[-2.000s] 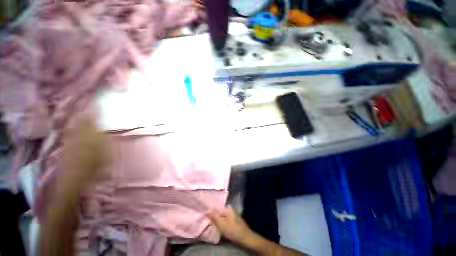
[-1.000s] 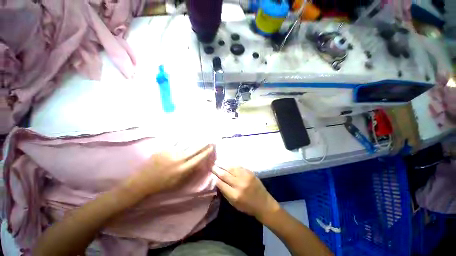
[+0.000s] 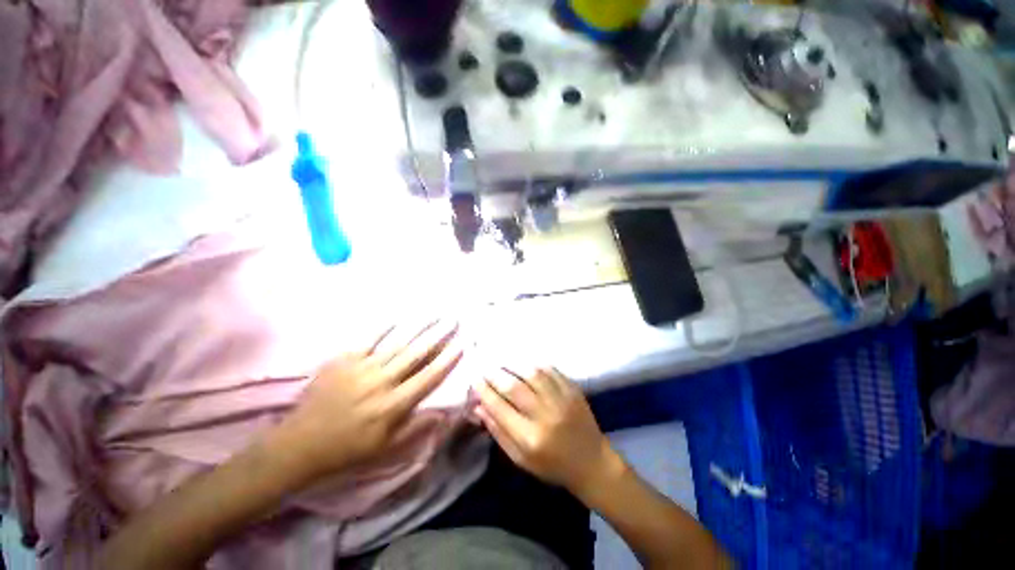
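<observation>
A dusty-pink garment piece [image 3: 167, 345] lies on the white table and hangs over the front edge. The white sewing machine [image 3: 690, 123] stands behind it, with its presser foot and needle area [image 3: 473, 234] partly lost in glare. My left hand [image 3: 367, 395] lies flat on the pink cloth, fingers spread, pointing toward the needle. My right hand [image 3: 540, 423] is at the table's front edge, thumb and fingers closed on the cloth's right edge. The fingertips of both hands are near the glare, in front of the presser foot.
A blue plastic handle [image 3: 321, 212] hangs left of the needle. A black smartphone [image 3: 657, 267] with a white cable lies right of it. A blue tool [image 3: 818, 284] and red item [image 3: 868, 254] lie farther right. A blue crate [image 3: 835, 445] stands below. More pink cloth [image 3: 89, 100] lies back left.
The view has moved closer to the machine. The pink cloth now reaches farther back toward the blue handle. My left hand's fingers have spread on it; my right hand stays at the cloth's edge.
</observation>
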